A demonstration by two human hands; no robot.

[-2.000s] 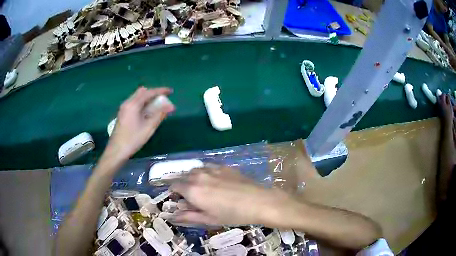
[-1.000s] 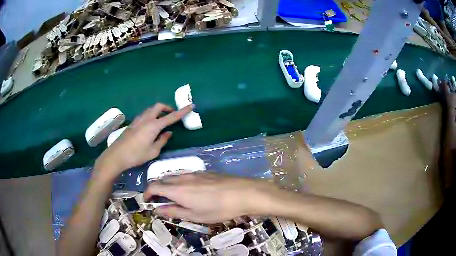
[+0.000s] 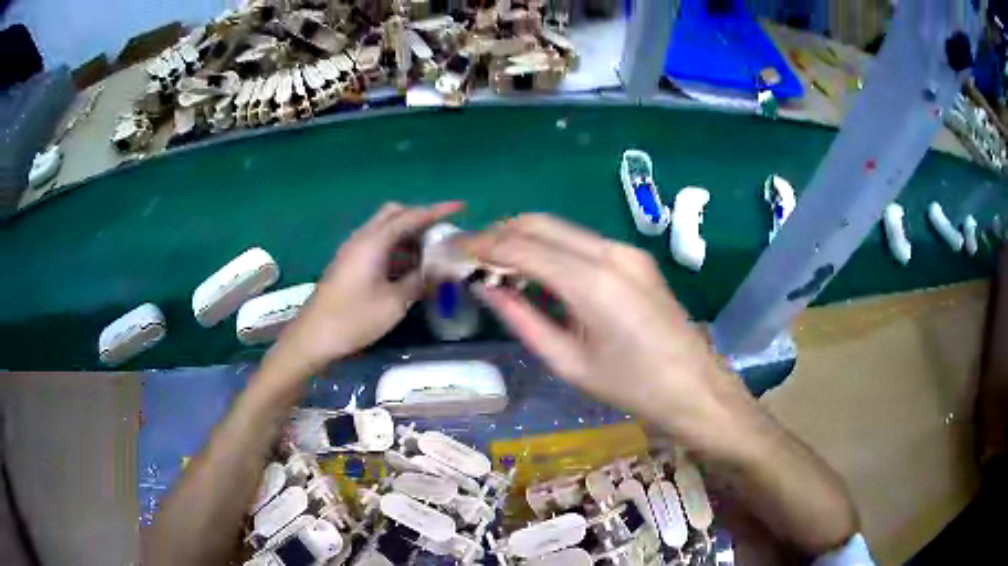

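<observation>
My left hand (image 3: 370, 276) is closed on a white shell half (image 3: 442, 249) above the near side of the belt. My right hand (image 3: 608, 293) meets it from the right, its fingers pinching a small beige and dark part (image 3: 492, 279); blur hides its exact shape. An open lower shell (image 3: 451, 310) with blue inside shows just below the hands, blurred; whether it lies on the belt or is held I cannot tell. Flat oval panels (image 3: 418, 516), some with dark squares, lie heaped in front of me. A closed white housing (image 3: 442, 387) lies just above the heap.
Three closed housings lie on the green belt (image 3: 531, 155) at left, one of them here (image 3: 234, 285). An open shell (image 3: 641, 194) and a cover (image 3: 689, 227) lie right of centre. A metal post (image 3: 851, 188) slants at right. Another parts heap and a blue tray (image 3: 730, 50) are across.
My left hand has lifted the white shell half it was touching on the belt. My right hand has moved from the heap up to it with a small part. Another open shell shows near the post.
</observation>
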